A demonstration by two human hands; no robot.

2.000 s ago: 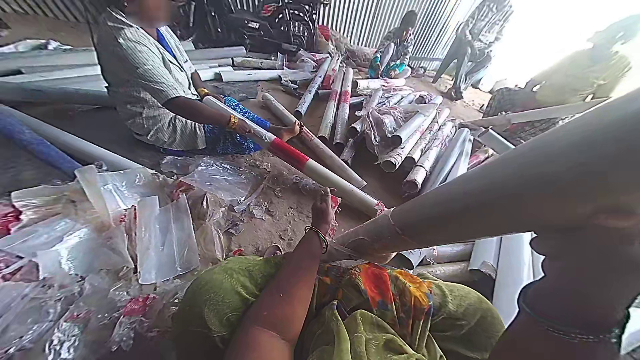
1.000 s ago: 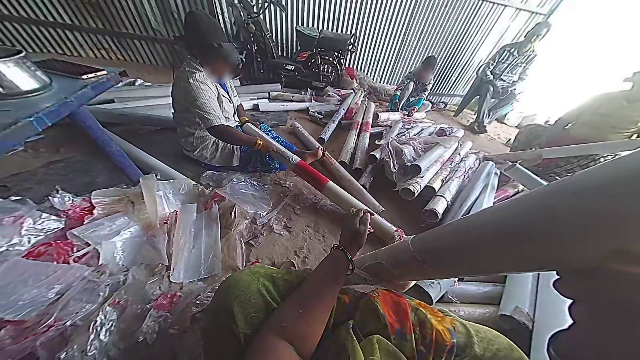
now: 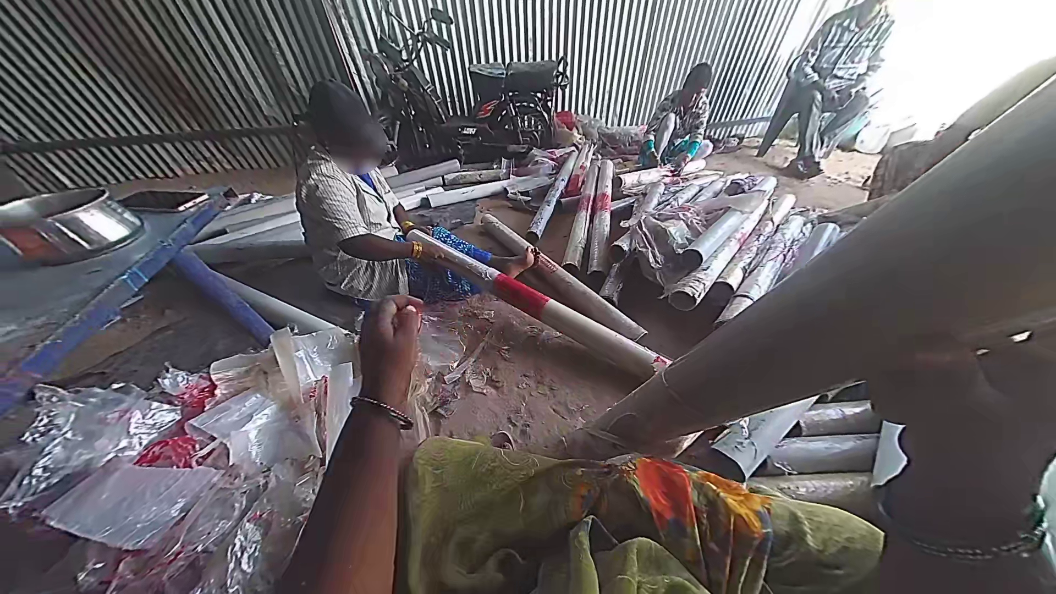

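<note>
My left hand [image 3: 391, 340] is raised with its fingers curled, above the torn plastic film and near the co-worker; a little red shows at its fingertips, but what it holds is unclear. My right hand [image 3: 961, 404], dark and blurred at the right, grips a large grey tube [image 3: 817, 297] from below. This tube slants from the upper right down to my lap, over my green patterned cloth [image 3: 495, 511]. A co-worker [image 3: 351, 214] seated on the ground holds a white tube with a red band [image 3: 586, 330], whose lower end lies by my grey tube.
Torn clear and red plastic film [image 3: 132, 503] lies heaped at the left. Blue-edged table [image 3: 107, 297] holds a steel pot [image 3: 70, 227]. Many tubes [image 3: 726, 239] cover the ground beyond. Motorcycle [image 3: 511, 103] stands by the corrugated metal wall [image 3: 206, 74]. Two more people are at the back right.
My left hand has moved from beside the lower end of the banded tube to the left, over the plastic film. The view has turned left. My right hand stays at the large tube.
</note>
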